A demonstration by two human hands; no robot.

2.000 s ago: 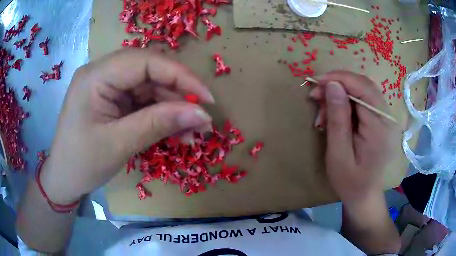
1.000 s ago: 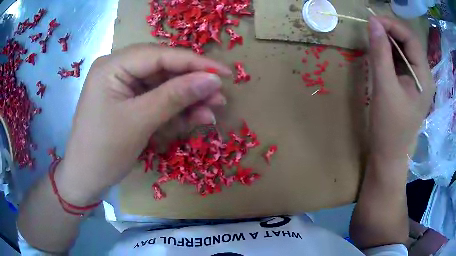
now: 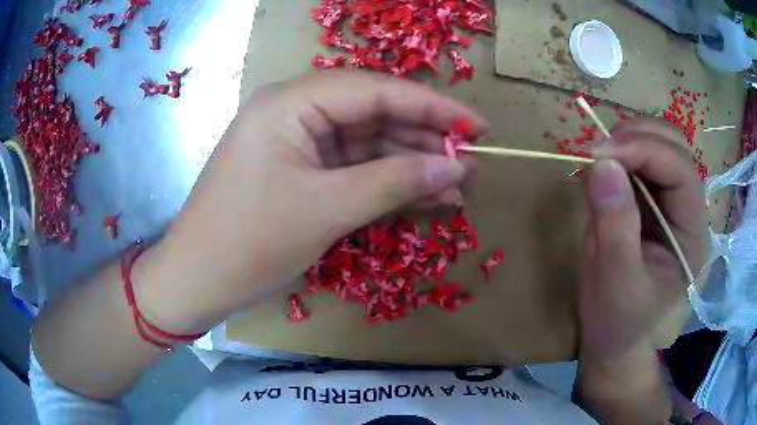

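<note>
My left hand (image 3: 332, 166), with a red cord at the wrist, pinches a small red figure piece (image 3: 456, 141) between thumb and index finger. My right hand (image 3: 635, 224) holds two thin pale sticks. One stick (image 3: 527, 153) points left and its tip meets the figure piece. The other stick (image 3: 660, 220) slants across the hand, its upper tip pointing up and left. A loose pile of red figure pieces (image 3: 398, 270) lies below my left hand, partly hidden by it. The white cap (image 3: 596, 50) has no stick in it.
Another red pile (image 3: 398, 33) lies at the top of the cardboard work board (image 3: 498, 332). Tiny red bits (image 3: 685, 112) are scattered at right, near a clear plastic bag (image 3: 730, 249). More red pieces (image 3: 54, 141) lie on the shiny tabletop at left, beside pale rings (image 3: 18, 199).
My right hand has moved from near the white cap down and left to the left hand. The stick that rested in the cap is now in my right hand, touching the figure piece.
</note>
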